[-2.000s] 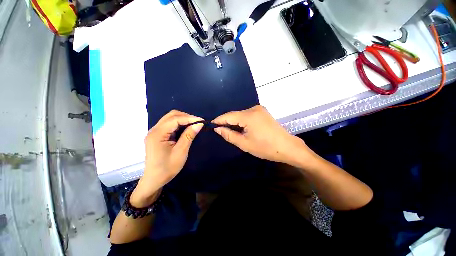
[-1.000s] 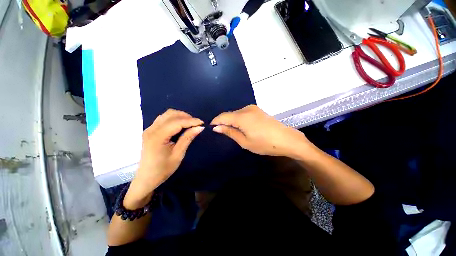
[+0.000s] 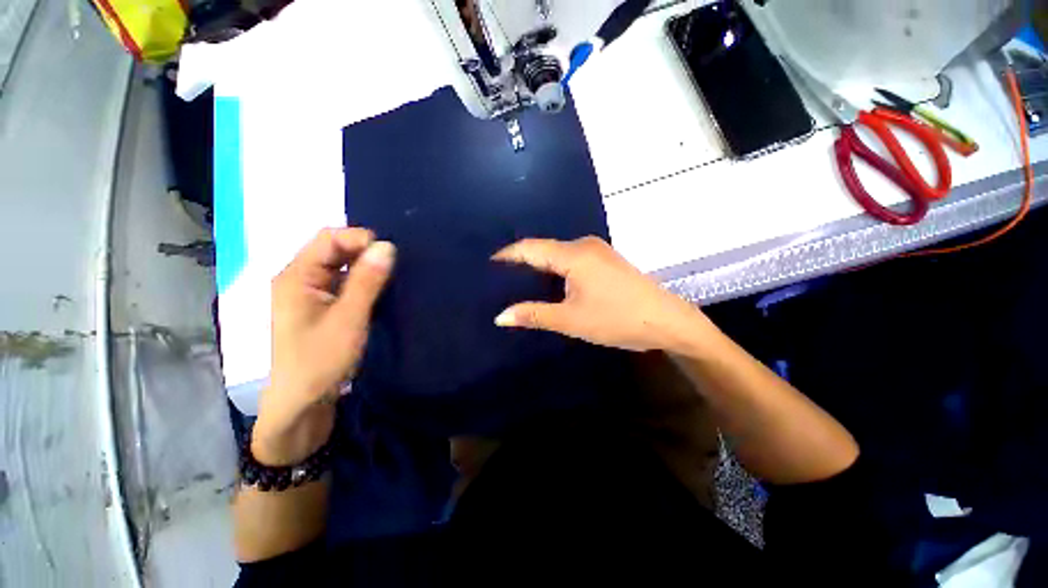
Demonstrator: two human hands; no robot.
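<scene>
A dark navy garment panel [image 3: 460, 172] lies flat on the white table, its far end under the sewing machine's head and its near end hanging over the front edge. The presser foot [image 3: 515, 136] is at the panel's far part. My left hand [image 3: 325, 310] is over the panel's left edge, thumb and fingertips close together; whether cloth is between them cannot be told. My right hand [image 3: 592, 293] is over the panel's right part, thumb and fingers apart, holding nothing.
A black smartphone [image 3: 741, 80] lies right of the machine head. Red-handled scissors [image 3: 896, 167] and yellow-green snips [image 3: 945, 129] lie farther right. A blue-tipped item [image 3: 578, 55] is beside the head. Blue tape [image 3: 229, 190] runs along the table's left edge. A worn whitish wall stands at left.
My hands, earlier nearly touching over the panel with fingertips pinched, have parted. The left hand has moved left; the right hand's thumb and fingers have opened.
</scene>
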